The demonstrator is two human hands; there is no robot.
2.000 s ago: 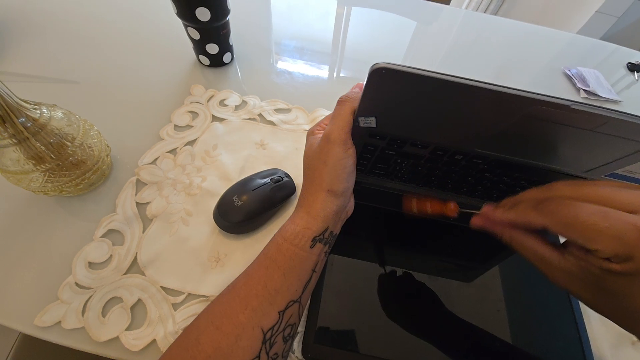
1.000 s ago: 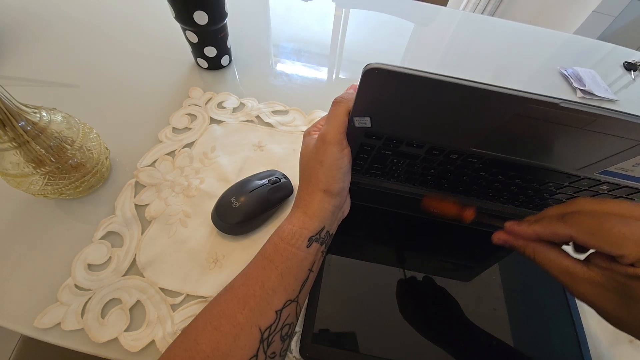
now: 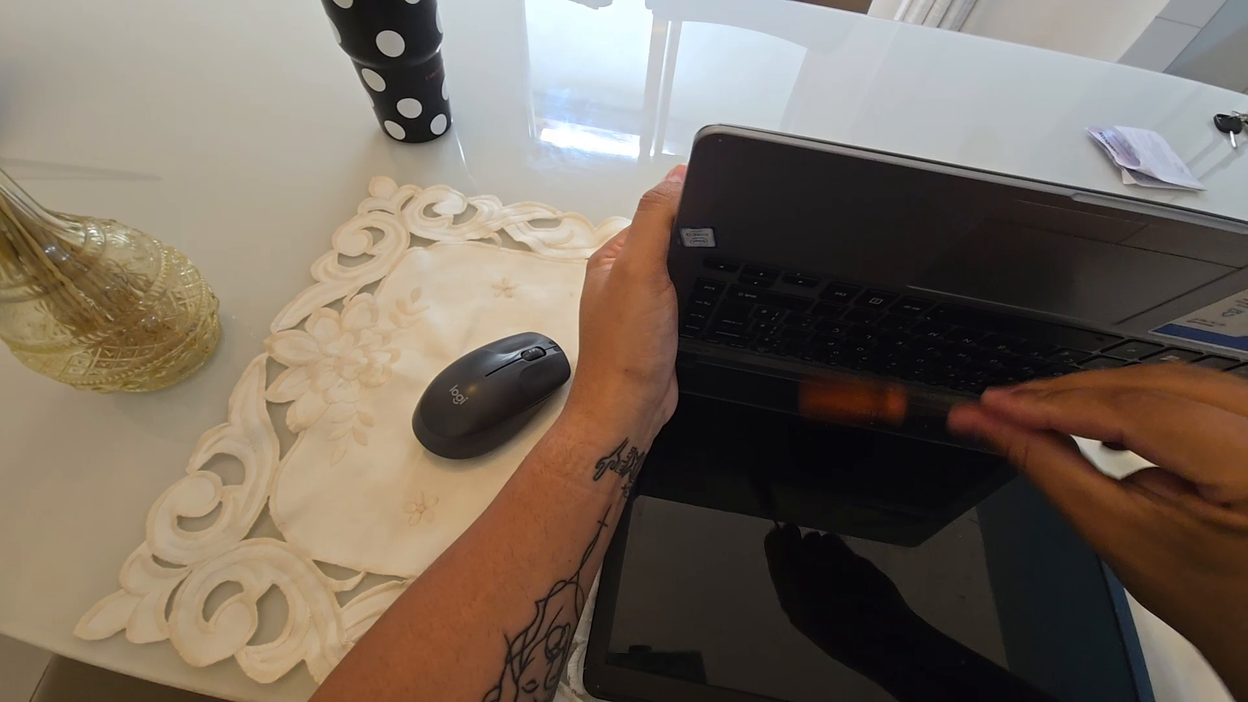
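Note:
A dark laptop (image 3: pixel 936 234) is open, its screen (image 3: pixel 780 595) lying low with a reflection in it and its keyboard half tilted up, upside down. My left hand (image 3: pixel 634 312) grips the left edge of the keyboard half, thumb at the edge. Between the fingertips of my right hand (image 3: pixel 1121 429) is a thin tool with an orange end (image 3: pixel 853 401), blurred, over the strip between keyboard and screen; a brush or a screwdriver, I cannot tell which. A black wireless mouse (image 3: pixel 490 394) rests left of my left hand.
The mouse sits on a cream cutwork placemat (image 3: pixel 331 468) on a glossy white table (image 3: pixel 244 88). A ribbed yellow glass vase (image 3: pixel 117 312) stands at the left, a polka-dot tumbler (image 3: pixel 400 78) at the back. Folded papers (image 3: pixel 1146 158) and keys (image 3: pixel 1230 125) lie at the far right.
The orange-ended tool and my right hand have shifted slightly along the laptop's hinge area, blurred in every frame. My left hand keeps its grip on the laptop's edge.

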